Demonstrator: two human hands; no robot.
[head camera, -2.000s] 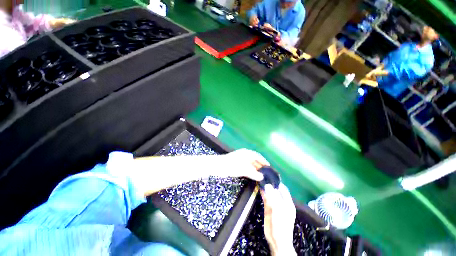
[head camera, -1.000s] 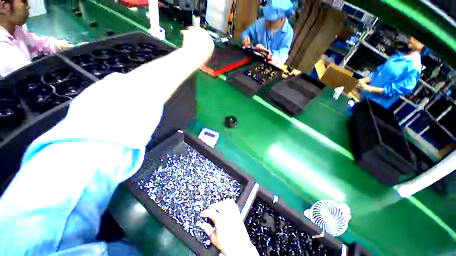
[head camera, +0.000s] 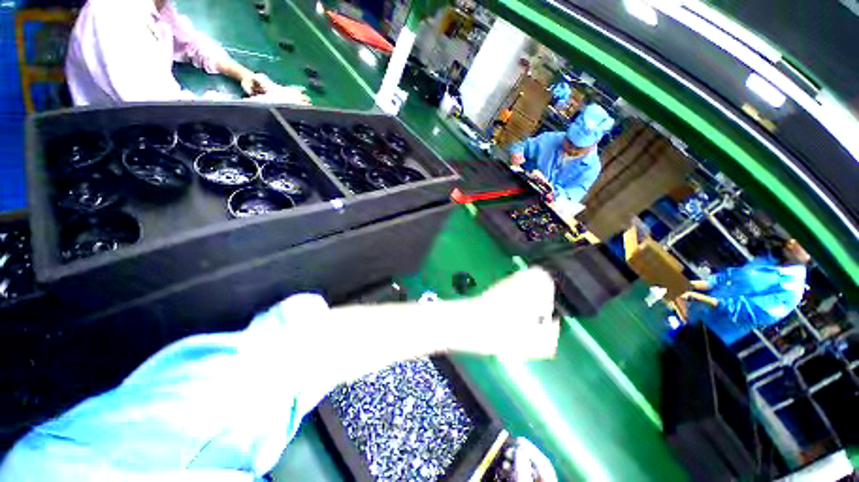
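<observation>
My left hand (head camera: 527, 315) is stretched out over the green surface, blurred and overexposed. Its fingers look curled, but what it holds is hidden. A pale shape at the bottom edge looks like part of my right hand (head camera: 535, 463), cut off beside dark glossy pieces; its grip is unclear. The parts bin (head camera: 478, 403) is full of small silver-white pieces (head camera: 400, 419), below my left forearm. A round black unit (head camera: 462, 281) stands on the green surface, left of my left hand.
Stacked black trays (head camera: 283, 235) with round black parts (head camera: 155, 169) fill the left. A person in pink (head camera: 122, 56) is behind them. Two people in blue are across the line, one by black trays (head camera: 589, 273), one by a cardboard box (head camera: 655, 268). A black crate (head camera: 706, 400) stands at right.
My left arm has swung right from above the stacked trays to over the green surface. My right hand has left the silver pieces. The view has turned, showing more of the stacked trays.
</observation>
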